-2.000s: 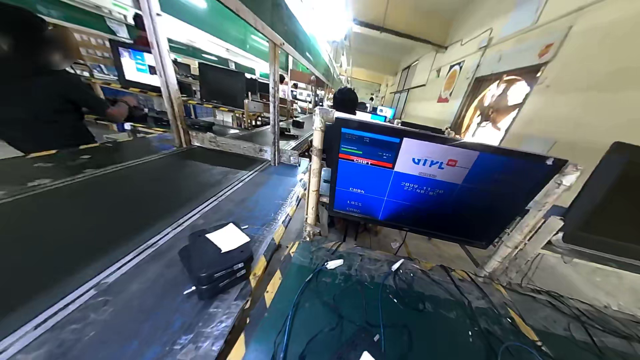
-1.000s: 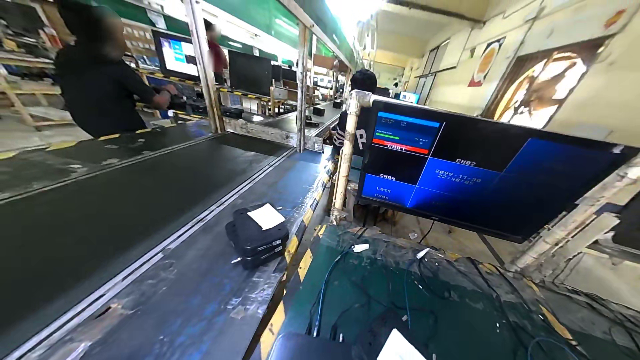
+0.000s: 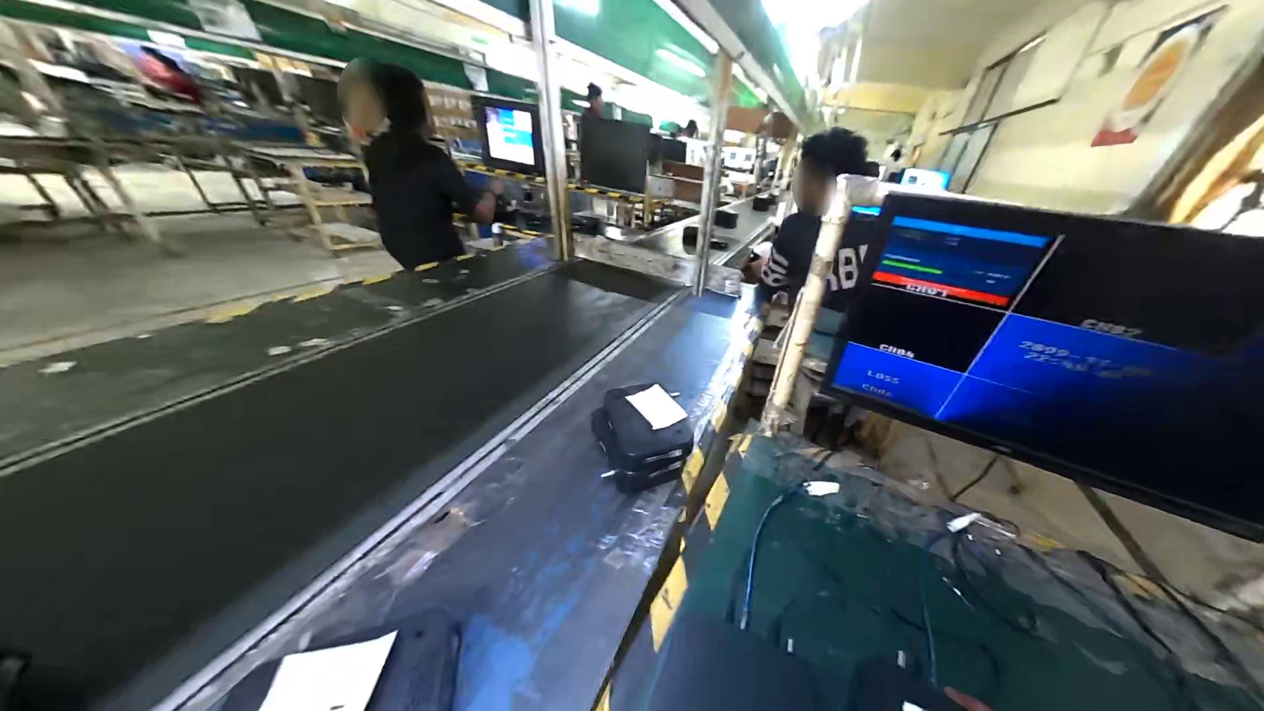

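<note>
Only a fingertip, apparently of my right hand (image 3: 968, 700), shows at the bottom edge. It is beside a dark object (image 3: 889, 683) with a bit of white on it; whether it grips this is hidden. My left hand is not in view. A larger blurred dark shape (image 3: 731, 667) lies left of that, too unclear to name. Stacked black boxy devices (image 3: 647, 444) with a white paper (image 3: 656, 406) on top rest on the ledge beside the conveyor. At the lower left, another black device (image 3: 430, 662) carries a white sheet (image 3: 331, 673).
A dark conveyor belt (image 3: 395, 405) runs along the left. Cables with white connectors (image 3: 821, 488) lie on the green bench mat (image 3: 839, 563). A monitor (image 3: 1047, 346) stands behind a worn post (image 3: 810, 306). One person (image 3: 410, 188) stands across the belt; another (image 3: 815, 237) is ahead.
The view has swung left. A black device with a white sheet now shows at the lower left, and a fingertip has come in at the bottom edge.
</note>
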